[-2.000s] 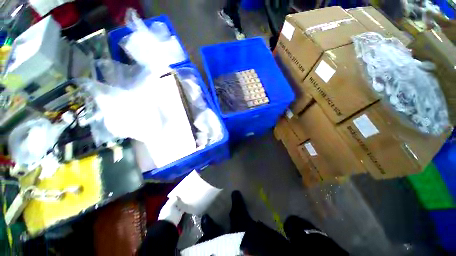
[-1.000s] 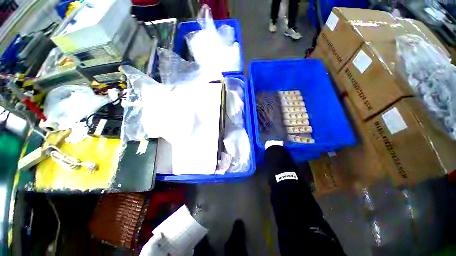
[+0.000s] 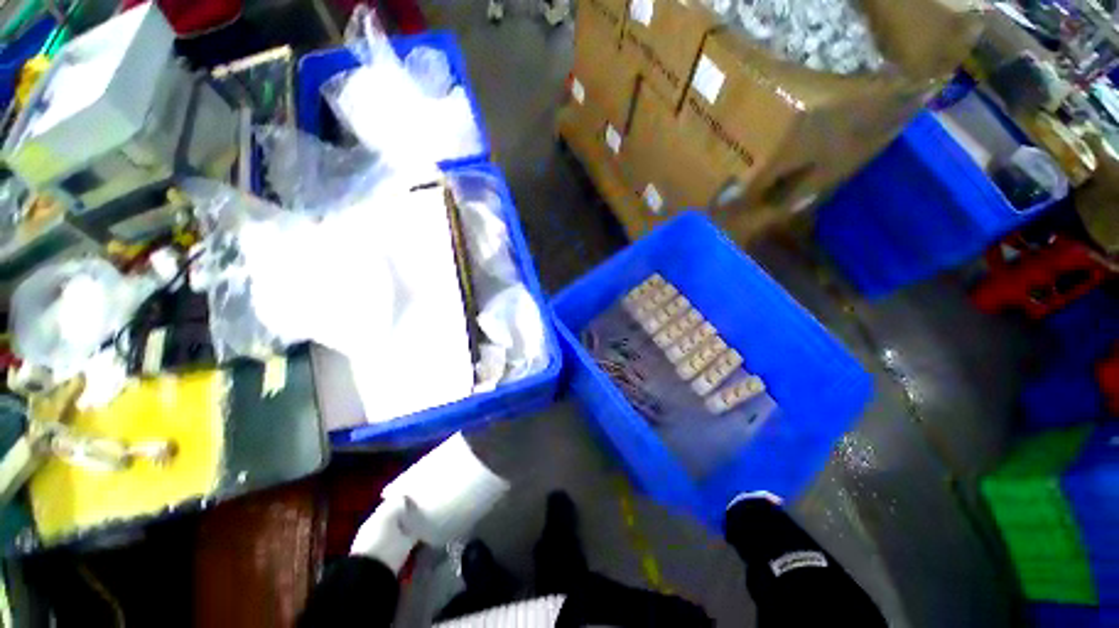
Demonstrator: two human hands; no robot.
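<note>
A blue tote (image 3: 804, 368) stands turned at an angle on the floor. In it, a row of small cream socket blocks (image 3: 693, 337) lies on a dark liner, with thin cords (image 3: 626, 374) beside them. My right hand (image 3: 752, 499) is at the tote's near edge; only a white strip at the end of the black sleeve shows, and the fingers cannot be made out. My left hand (image 3: 395, 528), in a white glove, holds a folded white sheet (image 3: 452, 485) at the lower left, over the floor.
Left, a second blue tote (image 3: 540, 356) holds plastic bags and a white board (image 3: 417, 307). A yellow mat (image 3: 135, 460) with a bundled cream cord lies on the green bench. Stacked cartons (image 3: 724, 135) stand behind the tote; more blue and green crates (image 3: 1031, 491) stand right.
The tote with the blocks has come nearer and turned, its far end swinging away from the cartons. My right hand came into view at its edge. The camera view has also shifted.
</note>
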